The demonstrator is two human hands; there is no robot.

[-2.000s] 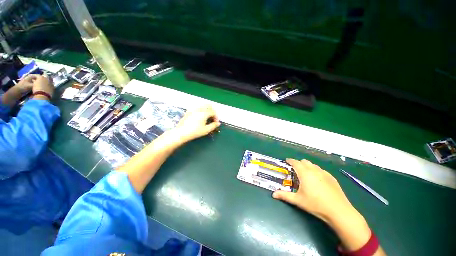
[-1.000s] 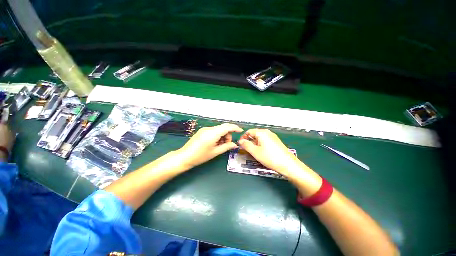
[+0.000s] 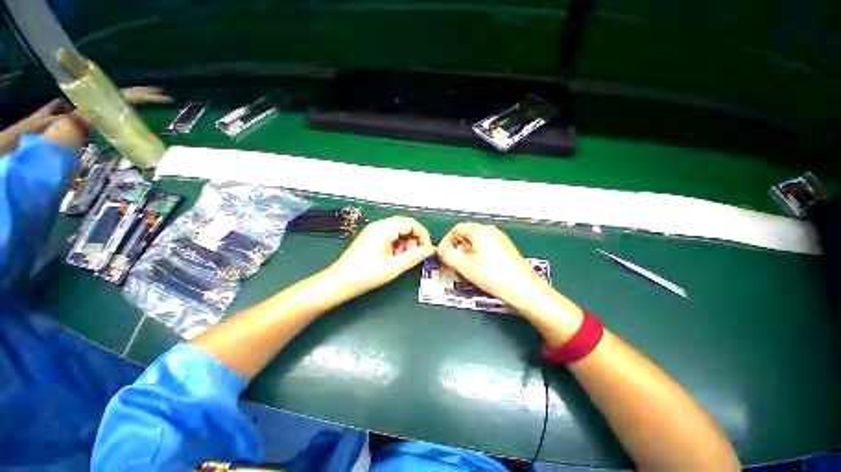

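Note:
The opened phone assembly [image 3: 441, 293] lies flat on the dark green bench, partly covered by my right hand [image 3: 472, 258]. My left hand [image 3: 387, 247] is just left of it, above the phone's upper left corner. The fingertips of both hands are pinched and nearly meet. Whatever is between them is too small to make out. Thin black cables [image 3: 323, 222] with coppery tips stick out of the clear crinkled bag [image 3: 198, 249] left of my hands. The silver tweezers [image 3: 643, 273] lie on the bench to the right, untouched.
More phone assemblies [image 3: 109, 221] are piled at far left, by another worker's blue sleeve [image 3: 37, 194]. A white strip [image 3: 461, 196] edges the green belt, which carries spaced phones [image 3: 513, 123] and a long black bar [image 3: 396, 126]. A tape-wrapped post [image 3: 111, 115] slants at upper left.
My left hand has come from beside the bag to meet my right hand, which has left the phone's right edge. The other worker's arm now reaches towards the belt.

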